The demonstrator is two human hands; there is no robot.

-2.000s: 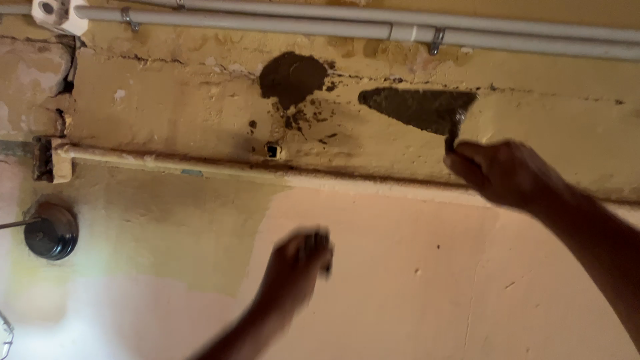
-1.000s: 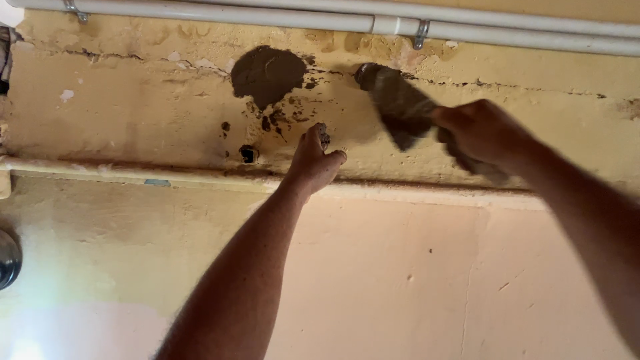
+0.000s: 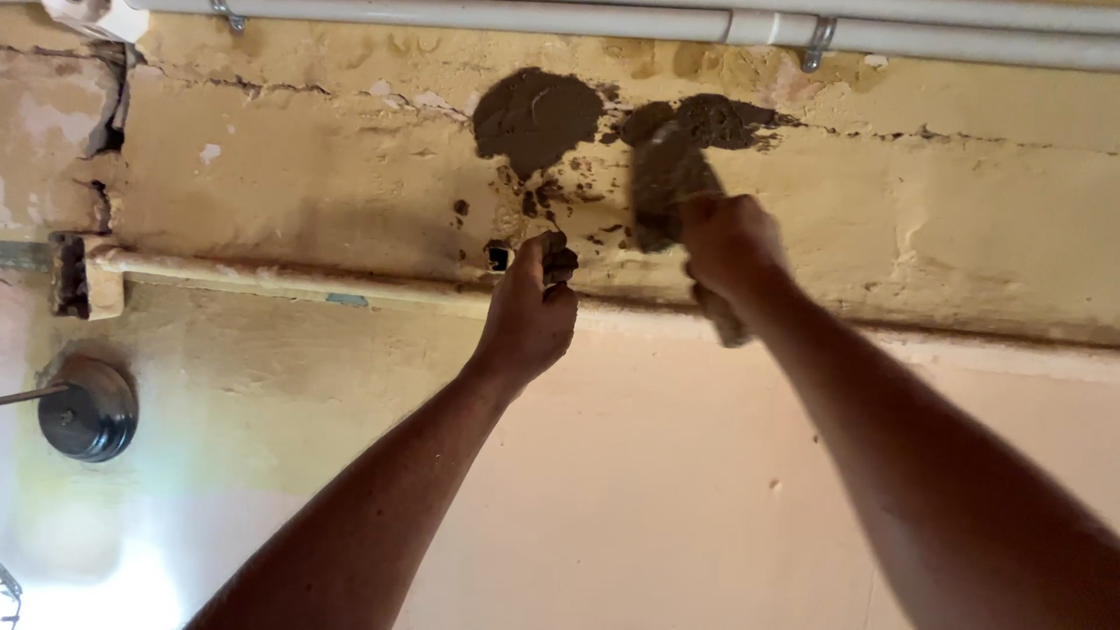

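Observation:
My right hand (image 3: 735, 249) grips the handle of a trowel, whose mortar-smeared blade (image 3: 669, 188) lies close to the wall, a little blurred. Above the blade tip, a dark patch of wet mortar (image 3: 722, 121) covers part of a horizontal crack (image 3: 910, 136). A larger rounded mortar patch (image 3: 538, 118) sits to its left, with splashes below it. My left hand (image 3: 534, 306) is raised just under those splashes, its fingers curled around a small dark lump of mortar (image 3: 558, 258). Beside its fingertips is a small square hole (image 3: 498, 257) in the wall.
Pale pipes (image 3: 525, 19) held by metal clamps (image 3: 818, 44) run along the top. A painted pipe (image 3: 289, 273) crosses beneath the cracked band and meets a broken box (image 3: 87, 276) at left. Below that hangs a round dark metal fitting (image 3: 87, 409). A wide crack (image 3: 112, 136) runs down at upper left.
Mortar now shows on the crack right of the rounded patch, where the wall was bare two seconds ago. My left hand has risen to the wall. The trowel blade has turned and moved lower.

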